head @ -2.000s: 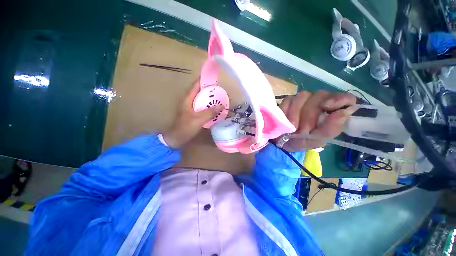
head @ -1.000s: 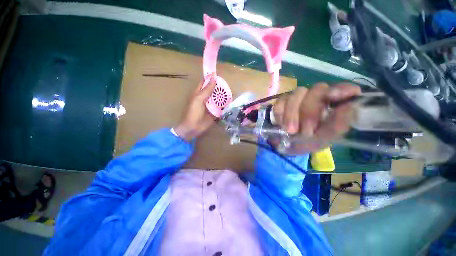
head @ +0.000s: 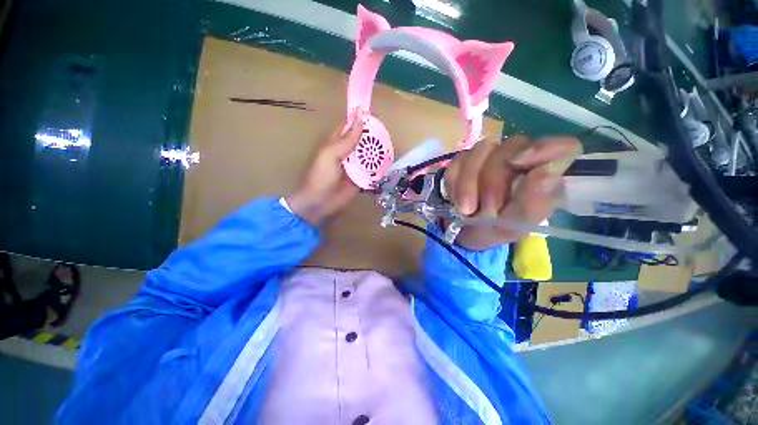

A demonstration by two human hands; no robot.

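Pink cat-ear headphones (head: 415,43) are held over the brown cardboard, the headband arch pointing away from me. My left hand (head: 331,170) holds the ear cup with the slotted cover (head: 369,153). My right hand (head: 507,187) grips the pale screwdriver (head: 619,187). Its metal jaws (head: 397,196) are at the lower edge of the slotted cup; whether they touch it is hard to tell. The other cup is mostly hidden behind the jaws and my right hand.
The cardboard mat (head: 241,166) has a thin dark strip (head: 270,104) on it. A yellow bottle (head: 533,256) is right of my right sleeve. White headphones (head: 594,56) stand beyond the pale rail. Black cables cross the right side. A person (head: 58,290) shows at far left.
Since two seconds ago the headphones have turned so the arch points away and the slotted cover faces up. The screwdriver jaws have come to the cup's lower edge and stay there over the last second.
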